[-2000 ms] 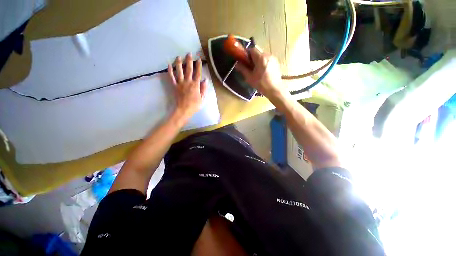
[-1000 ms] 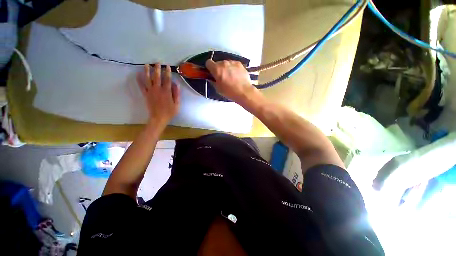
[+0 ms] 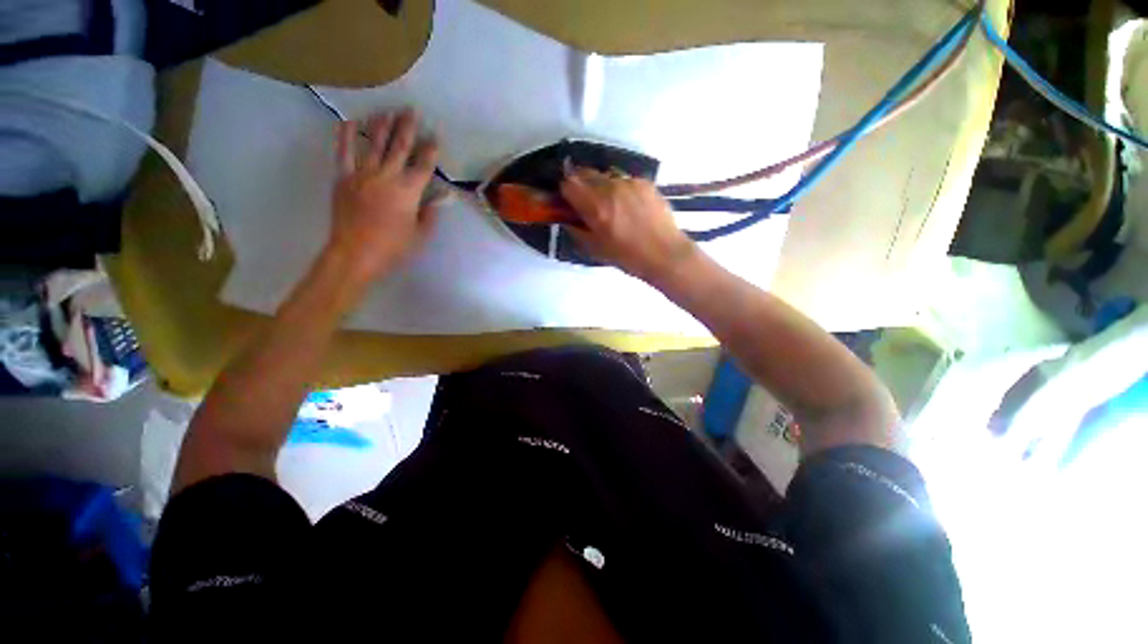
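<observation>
A large white garment panel (image 3: 504,296) lies flat on the mustard-yellow table cover (image 3: 340,359). A thin dark seam (image 3: 326,103) runs along it from the upper left, under my left hand, to the iron's tip. My right hand (image 3: 619,220) is closed around the orange handle of the steam iron (image 3: 560,151), which sits on the panel over the seam with its tip pointing left. A dark strip (image 3: 743,204) shows behind the iron. My left hand (image 3: 382,189), slightly blurred, rests with fingers apart on the panel, left of the iron.
Blue and tan hoses (image 3: 869,107) run from the iron to the upper right. A heap of grey-blue and navy cloth (image 3: 76,138) with a pale cord (image 3: 189,189) is at the upper left. A white printed box (image 3: 765,434) stands below the table's front edge.
The iron first stood off the panel's right end, then moved onto the seam and further along it toward the left. My left hand has moved left along the seam. The view has shifted.
</observation>
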